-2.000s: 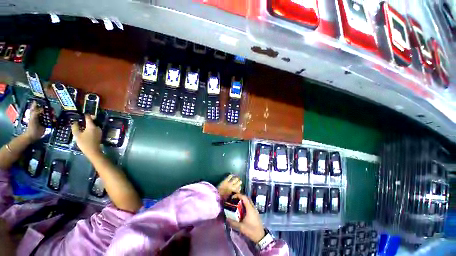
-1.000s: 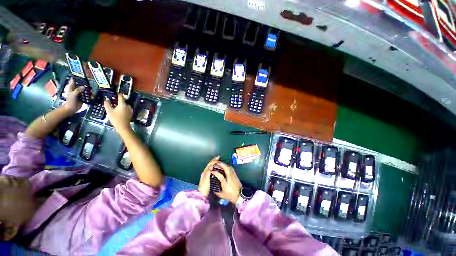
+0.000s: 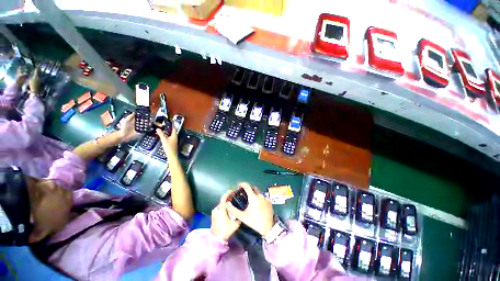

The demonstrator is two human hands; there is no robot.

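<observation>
A dark flip phone [image 3: 239, 198] is held between both my hands near the bottom centre. My left hand [image 3: 223, 217] closes around its left side. My right hand [image 3: 259, 208] wraps its right side, a watch on the wrist. The fingers hide most of the phone. Small orange and white cards [image 3: 280, 193] lie on the green bench just right of my hands. A clear blister tray [image 3: 418, 240] at the right holds two rows of dark closed phones.
Open phones [image 3: 250, 131] stand in a row on the brown mat [image 3: 337, 148]. A thin dark stick [image 3: 282, 172] lies near the cards. Red-cased phones [image 3: 384, 51] sit on the white shelf above. Another worker [image 3: 120, 219] handles phones at the left.
Two seconds ago my hands held a red and white piece; now they hold a dark phone, and the cards lie on the bench. Since one second ago, my fingers have covered more of the phone.
</observation>
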